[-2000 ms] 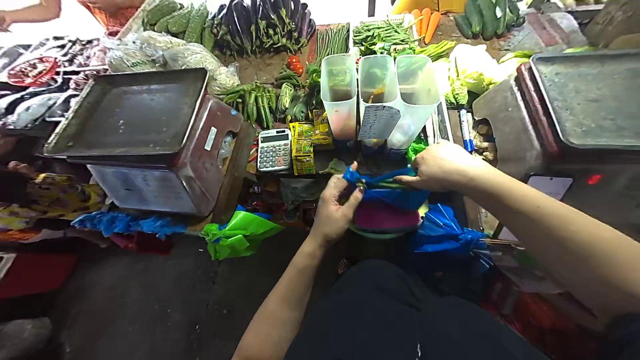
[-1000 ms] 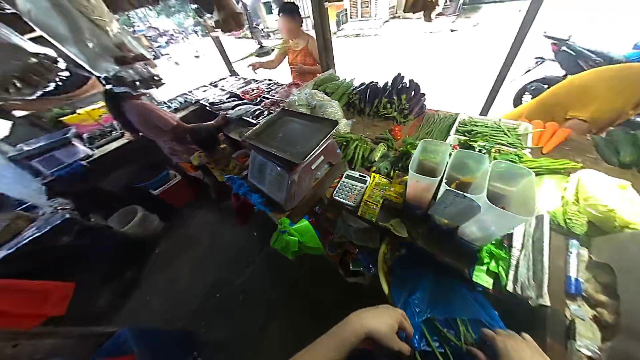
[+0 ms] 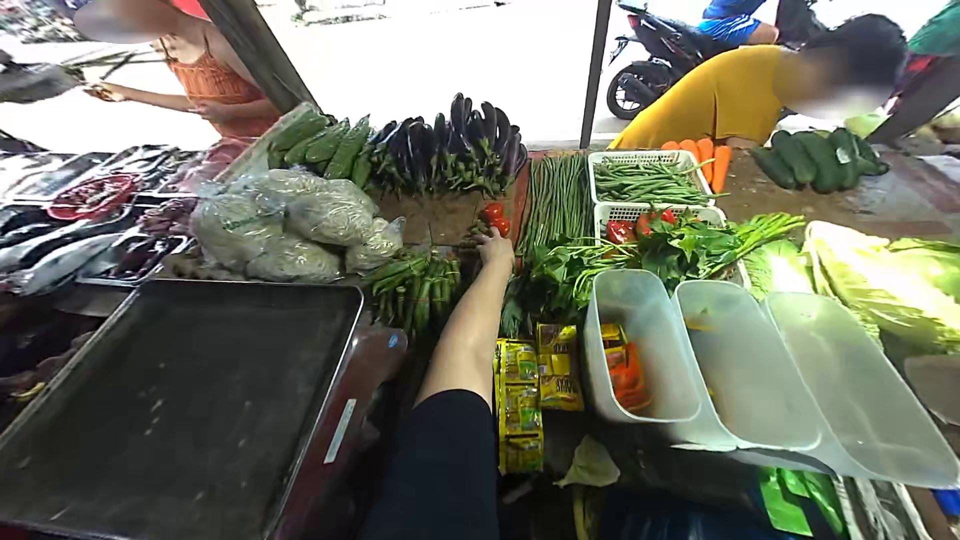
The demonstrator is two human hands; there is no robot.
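Note:
My left hand [image 3: 495, 246] reaches far forward over the stall, its fingers beside the red tomatoes [image 3: 495, 217] and touching or very near a small brownish-green heap [image 3: 474, 234]. Whether the fingers hold anything cannot be told. Bundled green vegetables [image 3: 417, 289] lie left of the forearm; leafy greens [image 3: 570, 270] lie to its right. Long beans [image 3: 553, 199] and purple eggplants [image 3: 450, 150] are beyond the hand. Yellow seasoning packets [image 3: 520, 405] hang or lie right of the sleeve. My right hand is not in view.
A weighing scale's dark tray [image 3: 187, 397] fills the lower left. Translucent plastic bins [image 3: 742, 360] stand at the right. Clear bags of pale vegetables [image 3: 300, 217] lie beyond the scale. Across the stall are a person in orange [image 3: 217, 82] and one bending in yellow [image 3: 697, 97].
A second ago both hands were low over a blue plastic bag with green stalks. My left hand has moved forward to the tomatoes, and my right hand has left the view. The view has shifted strongly.

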